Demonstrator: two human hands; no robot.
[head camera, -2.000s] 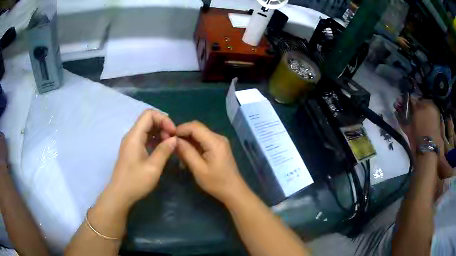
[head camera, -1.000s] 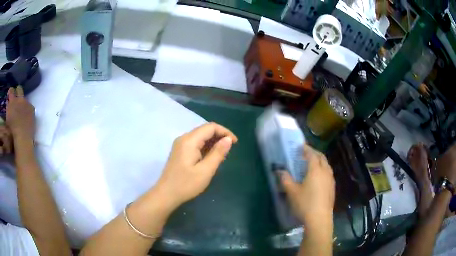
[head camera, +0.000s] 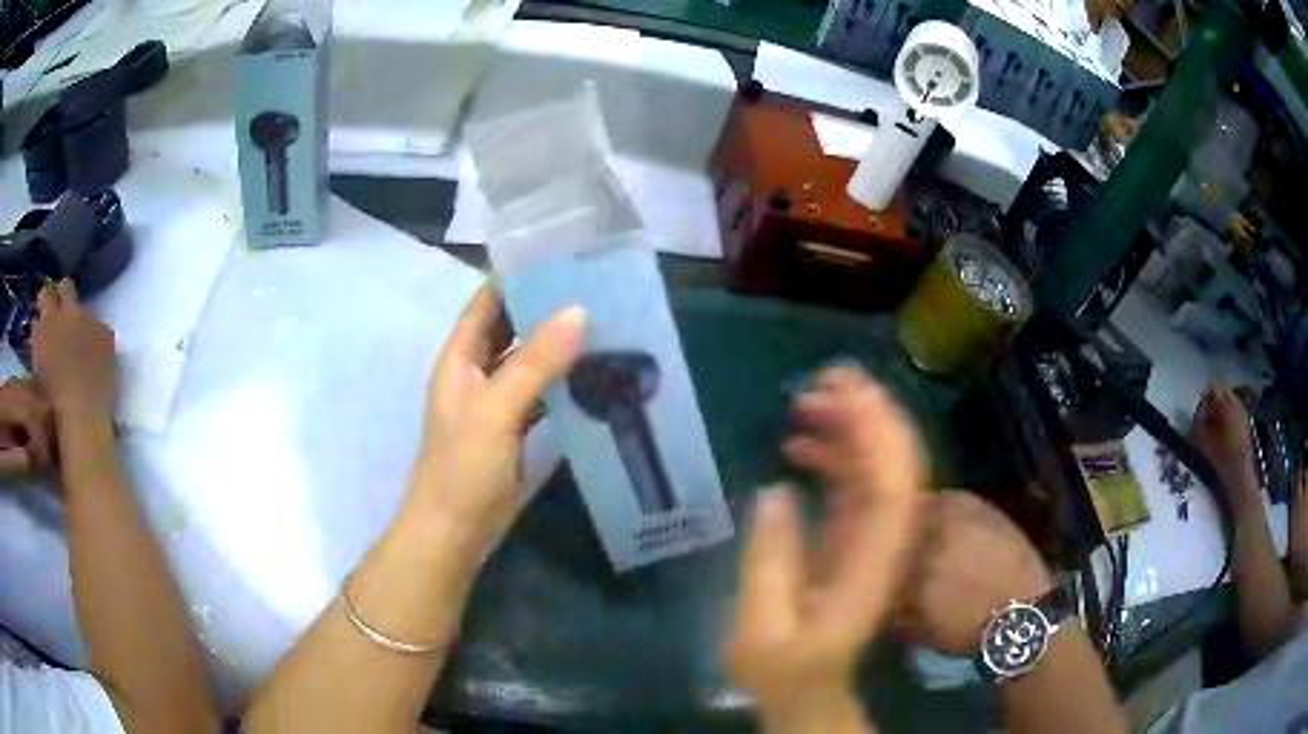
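Note:
My left hand (head camera: 481, 416) holds a tall pale blue-grey retail box (head camera: 631, 416) by its left side, near the upper end. The box tilts, with its dark fan picture towards me and its white top flaps standing open at the upper left. My right hand (head camera: 832, 531) is blurred, right of the box and apart from it. Its fingers are spread and curved, and nothing shows clearly in it. Whether the box holds anything is hidden.
Another retail box (head camera: 284, 144) stands on white sheets at left. A wooden box (head camera: 803, 201) bears a white fan (head camera: 897, 144), beside a yellow tub (head camera: 947, 323). Another person's watched wrist (head camera: 1011, 638) reaches in behind my right hand. Another person's arm (head camera: 115, 502) is at left.
The box has moved left from my right hand into my left hand, its fan picture now facing me. My right hand has let go. A person's watched wrist has come in from the right.

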